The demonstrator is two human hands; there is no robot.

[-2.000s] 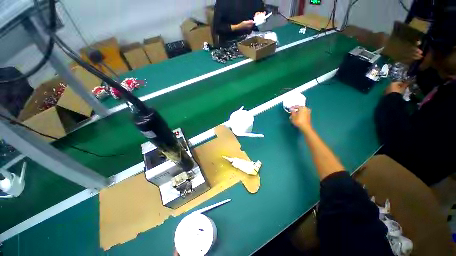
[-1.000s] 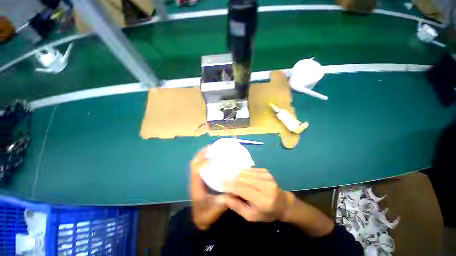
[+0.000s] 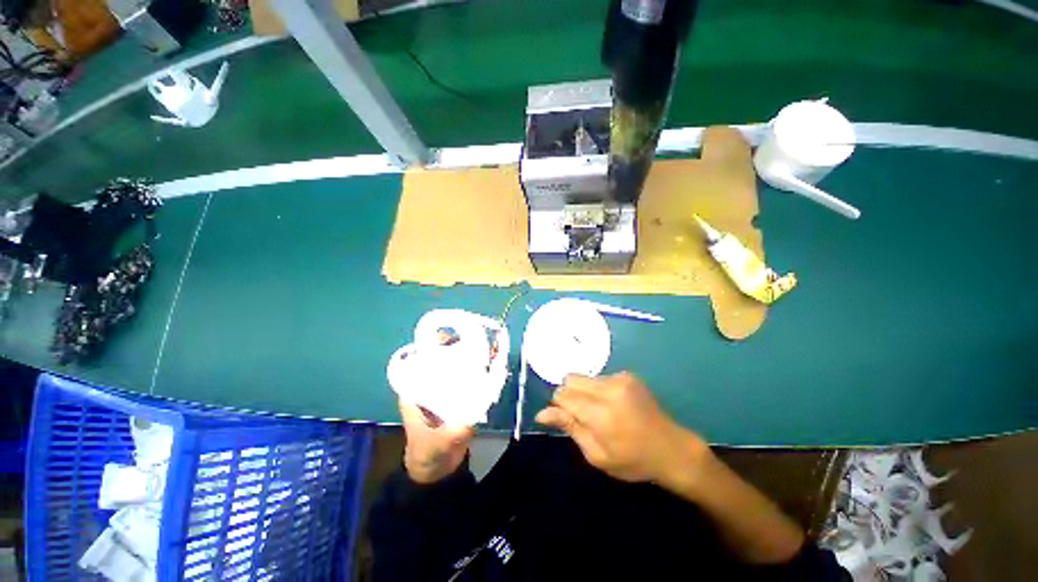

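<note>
My left hand (image 3: 435,446) holds a white openwork piece (image 3: 461,381) with round openings, raised near the bench's front edge. A thin yellowish wire shows above it. A round white housing (image 3: 567,341) lies just to its right, face up. A narrow white arm (image 3: 628,313) extends to the right beside it, and a thin white strip (image 3: 521,392) runs down on its left. My right hand (image 3: 615,423) has its fingers curled at the housing's lower edge; whether they grip anything is hidden.
A screw feeder (image 3: 581,216) stands on the cardboard mat (image 3: 455,227). A black electric screwdriver (image 3: 643,91) hangs over it. A glue tube (image 3: 740,267) and another white housing (image 3: 808,139) are at right. A blue crate (image 3: 262,489) is at left, curved white parts (image 3: 894,512) at lower right.
My right hand has come back from the far right. My hands, together on a white round piece a second ago, are now apart, with the openwork piece in my left. The view has shifted.
</note>
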